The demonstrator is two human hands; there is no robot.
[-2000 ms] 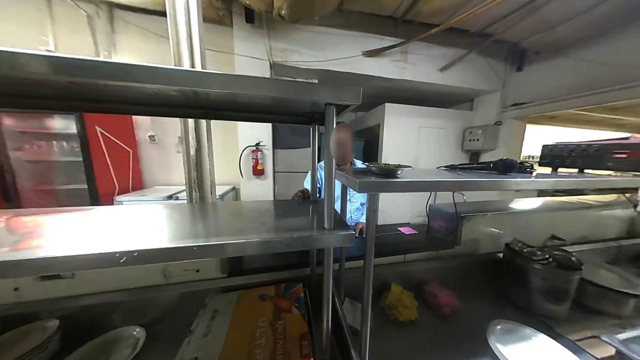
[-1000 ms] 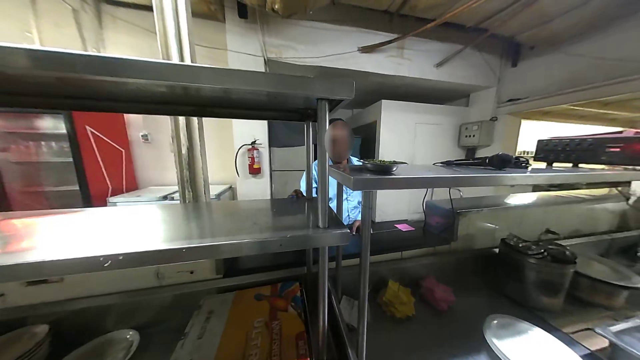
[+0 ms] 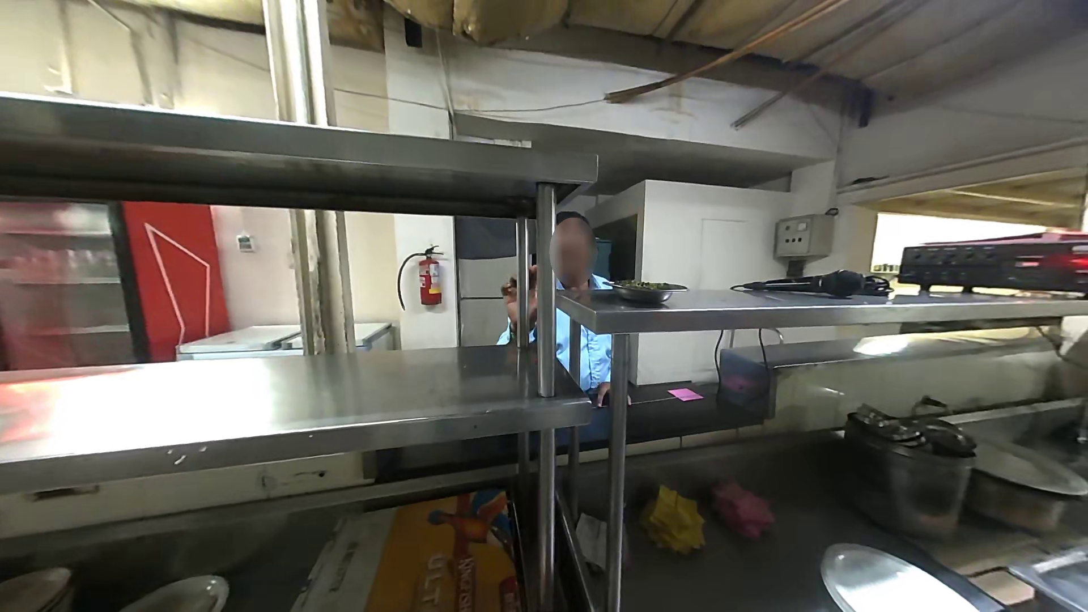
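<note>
Neither my left hand nor my right hand shows in the head view. In front of me stand stainless steel shelves; the left middle shelf (image 3: 280, 393) holds a bright reflection. On the right shelf (image 3: 765, 316) rest a small metal bowl (image 3: 648, 292) with green bits in it, a black microphone (image 3: 837, 283) with its cable, and a black audio unit (image 3: 990, 263). Below, a yellow crumpled piece (image 3: 673, 519) and a pink one (image 3: 743, 510) lie on the dark counter, near an oval metal platter (image 3: 888, 580).
A person (image 3: 586, 340) in a light blue shirt stands beyond the shelf posts (image 3: 546, 340). At the lower left are a printed carton (image 3: 442, 552) and plates (image 3: 183, 593). A metal pot (image 3: 909, 476) with lids or ladles stands right. A fire extinguisher (image 3: 430, 280) hangs behind.
The person behind the shelves has raised one hand to about shoulder height, beside the post. The bowl, microphone and counter items have not moved.
</note>
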